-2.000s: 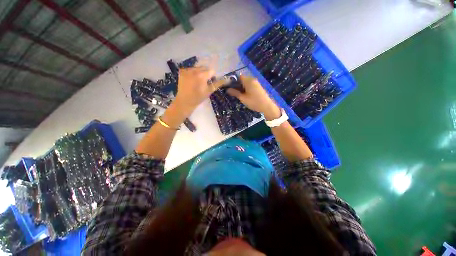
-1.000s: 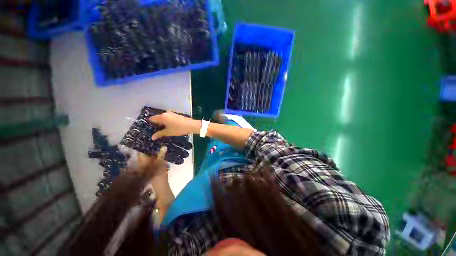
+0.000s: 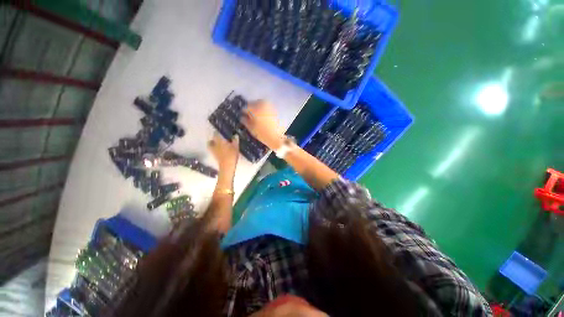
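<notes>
A dark circuit board panel point(image 3: 227, 116) lies on the white table in front of me, with rows of small shiny parts. My right hand point(image 3: 262, 122) rests on its right side, fingers bent over it. My left hand point(image 3: 224, 148) is at its lower left edge, fingertips touching it. Whether either hand grips the panel is hard to tell. A jumbled pile of narrow dark board strips point(image 3: 158, 127) lies left of the hands. A small greenish strip block point(image 3: 180, 209) lies below the pile, near my left forearm.
An open blue bin point(image 3: 284, 69) full of dark panels stands on the table at the upper right. A lower blue bin point(image 3: 396, 117) with panels is beside it. A blue bin point(image 3: 127, 231) of shiny panels is at lower left. Red and blue stools stand at far right.
The view has turned, so the bins and table sit at a different angle. My right hand has shifted across the panel towards its right side; my left hand remains at its lower edge.
</notes>
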